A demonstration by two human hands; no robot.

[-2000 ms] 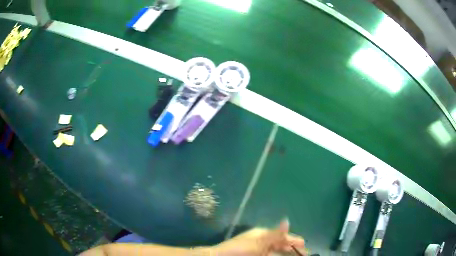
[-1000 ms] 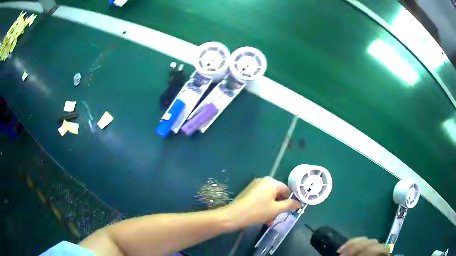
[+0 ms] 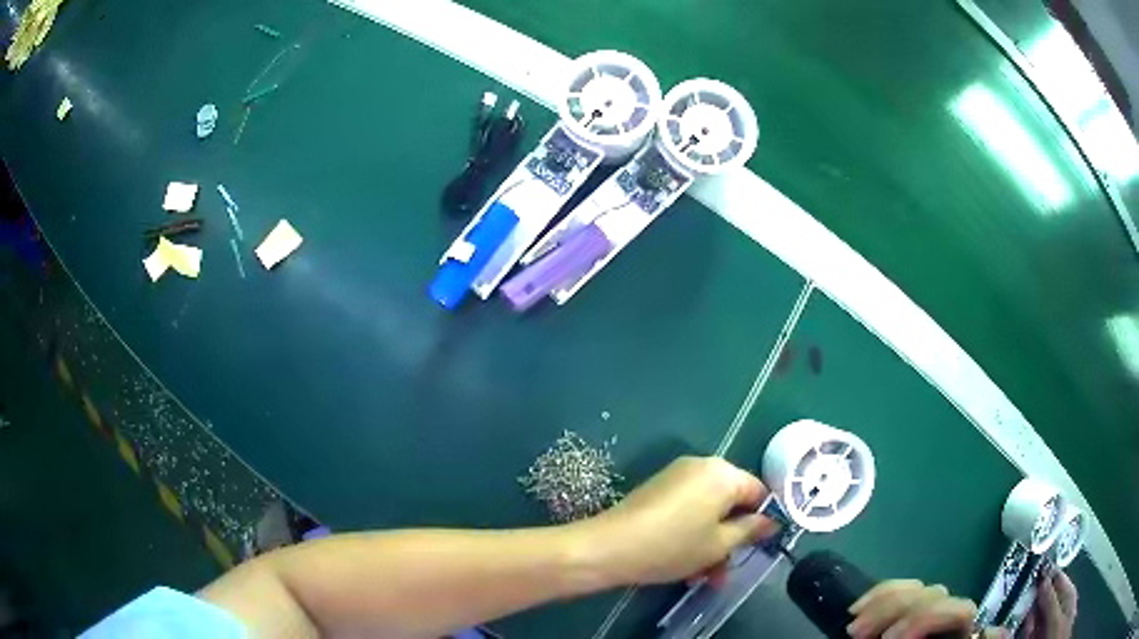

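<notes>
A white half-assembled handheld fan unit (image 3: 827, 477) lies on the green table at the lower right, round slotted head up. My left hand (image 3: 700, 522) is at its handle just below the head, fingers closed on it and partly hiding the board. My right hand (image 3: 909, 612), cut by the bottom edge, holds a black electric screwdriver (image 3: 829, 592). Its thin bit points at the handle beside my left fingertips; whether it touches a screw I cannot tell. A loose pile of small screws (image 3: 571, 476) lies left of my left hand.
Two open fan units with a blue battery (image 3: 475, 257) and a purple battery (image 3: 557, 267) lean on the pale rail (image 3: 862, 327). A black cable (image 3: 485, 155) and cream squares (image 3: 280, 243) lie left. Another person's hand (image 3: 1057, 607) is at two fans (image 3: 1032, 514) far right.
The view has shifted. My left hand has come to the fan unit, now in front of me. The screwdriver bit has moved up to the handle. Another person's hand has appeared at the far-right fans.
</notes>
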